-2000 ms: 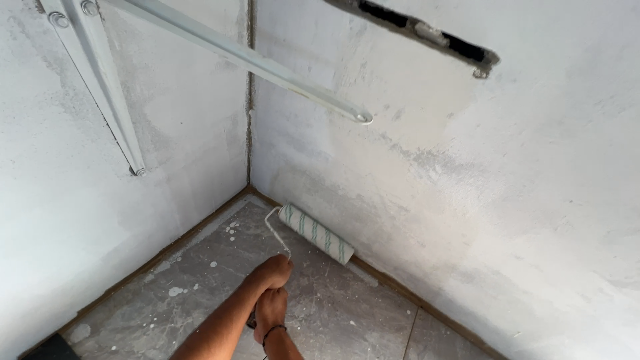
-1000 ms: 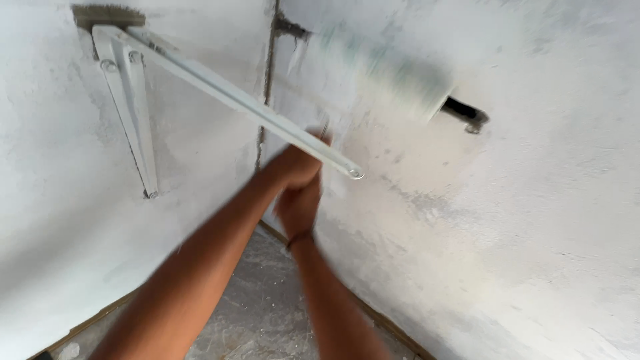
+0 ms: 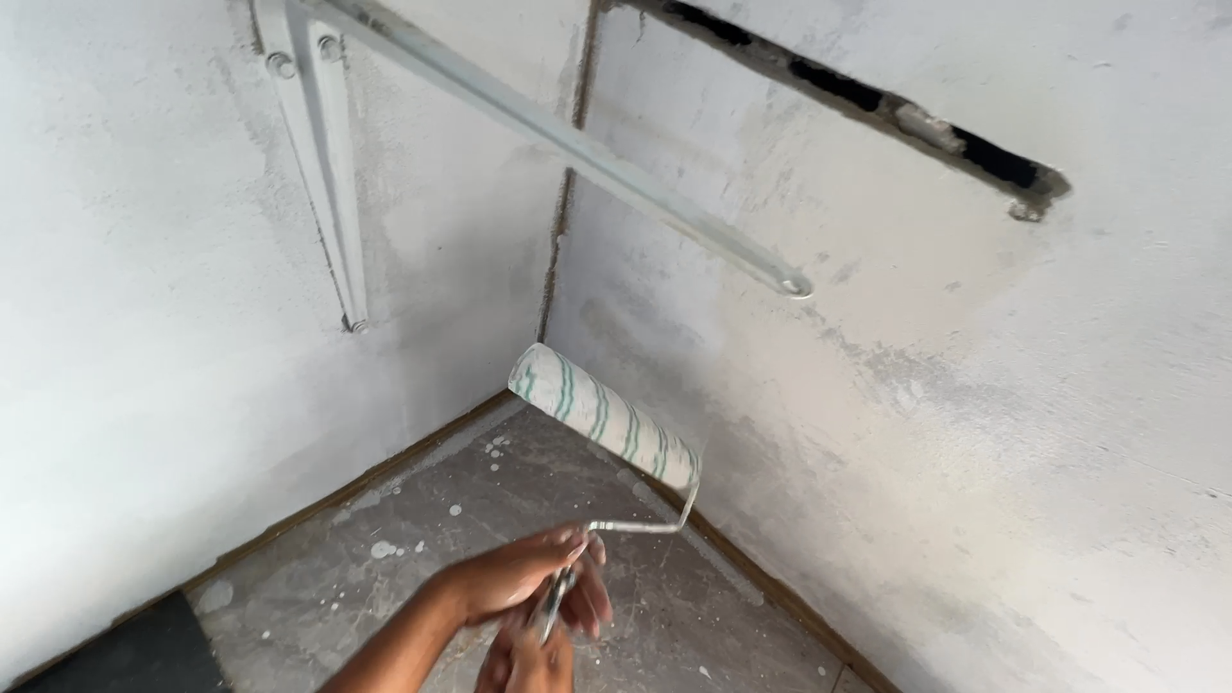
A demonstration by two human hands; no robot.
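A paint roller (image 3: pixel 606 416) with a white, green-striped sleeve hangs near the foot of the wall corner, its sleeve slanting down to the right. From the sleeve's right end, a bent wire frame (image 3: pixel 635 526) runs back to my hands. My left hand (image 3: pixel 525 577) lies against the wire and the top of the handle, its fingers partly spread. Below it, my right hand (image 3: pixel 534 659) is closed around the handle (image 3: pixel 555 602), blurred and cut by the bottom edge. Whether the sleeve touches the right wall (image 3: pixel 924 433) cannot be told.
A white metal bracket (image 3: pixel 337 173) is bolted to the left wall, its long arm (image 3: pixel 577 144) reaching across the corner. A rough slot (image 3: pixel 847 91) cuts the right wall. The grey tiled floor (image 3: pixel 385 568) has paint spots. A dark mat (image 3: pixel 125 654) lies at lower left.
The roller and both hands have come down from beside the slot to near the floor. Two seconds ago the wire frame was at the sleeve's left end; now it is at the right.
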